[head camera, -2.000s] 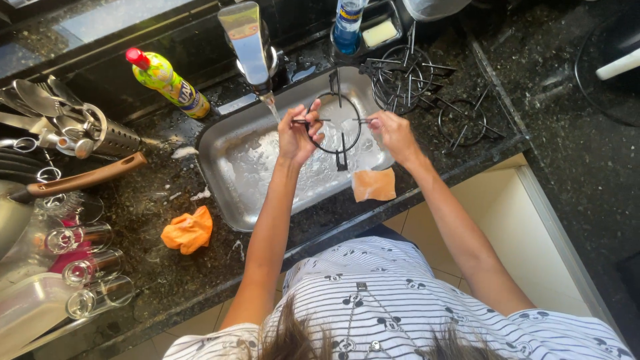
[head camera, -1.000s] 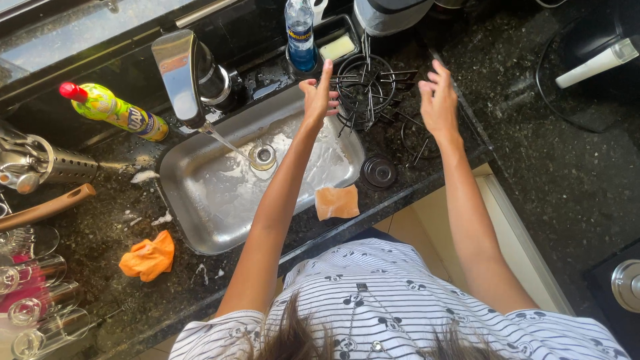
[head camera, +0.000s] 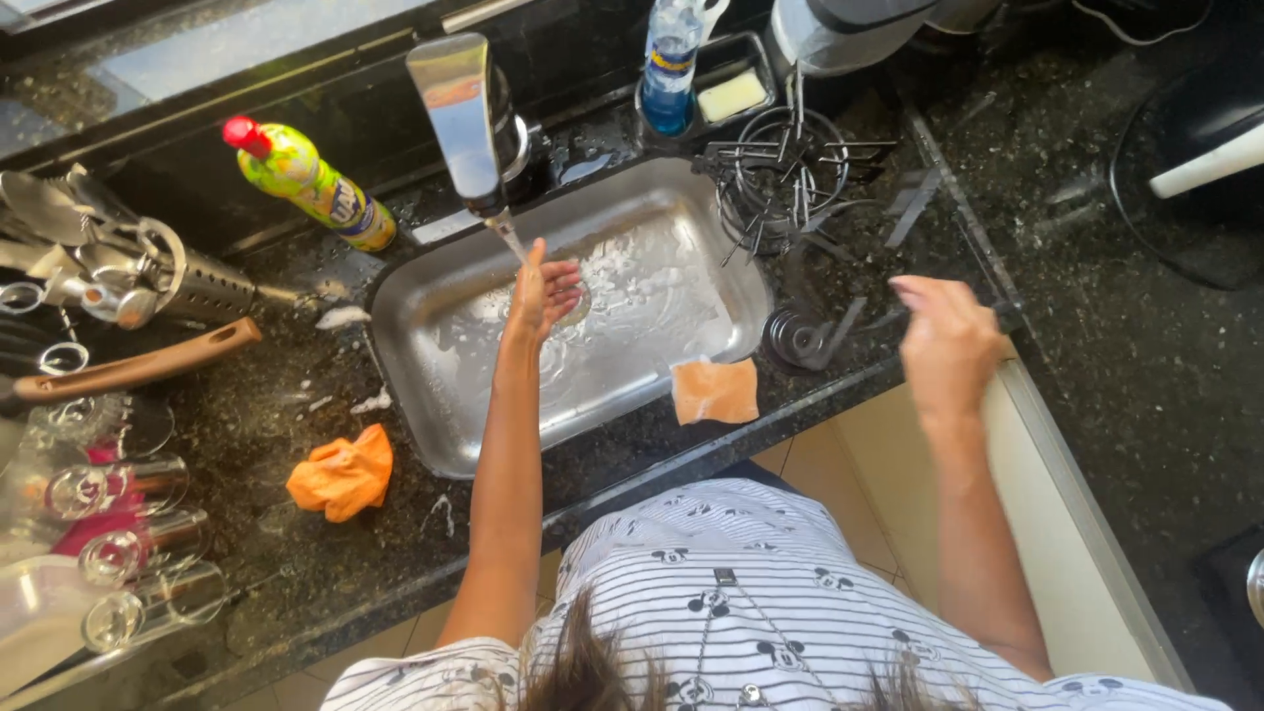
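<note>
My left hand (head camera: 541, 291), fingers apart and empty, is over the steel sink (head camera: 464, 395), beside the thin stream running from the faucet (head camera: 464, 118). Suds and water lie on the basin floor. My right hand (head camera: 946, 341) is blurred above the counter's front edge, right of the sink; whether its fingers are closed is unclear. Black wire stove grates (head camera: 790, 178) are piled at the sink's back right corner. A round dark burner part (head camera: 793, 339) rests on the granite between the sink and my right hand. An orange sponge cloth (head camera: 715, 391) lies on the sink's front rim.
A crumpled orange cloth (head camera: 343, 474) and a yellow-green detergent bottle (head camera: 316, 188) are left of the sink. Glasses (head camera: 148, 533), a brown-handled pan (head camera: 138, 365) and a utensil holder (head camera: 202, 281) crowd the far left. Behind the sink, a blue bottle (head camera: 670, 74) stands beside a pale soap bar (head camera: 732, 96).
Two seconds ago both hands held a round wire grate over the sink; it has left them. Since one second ago, my left hand has moved down and left toward the water, and my right hand has lowered.
</note>
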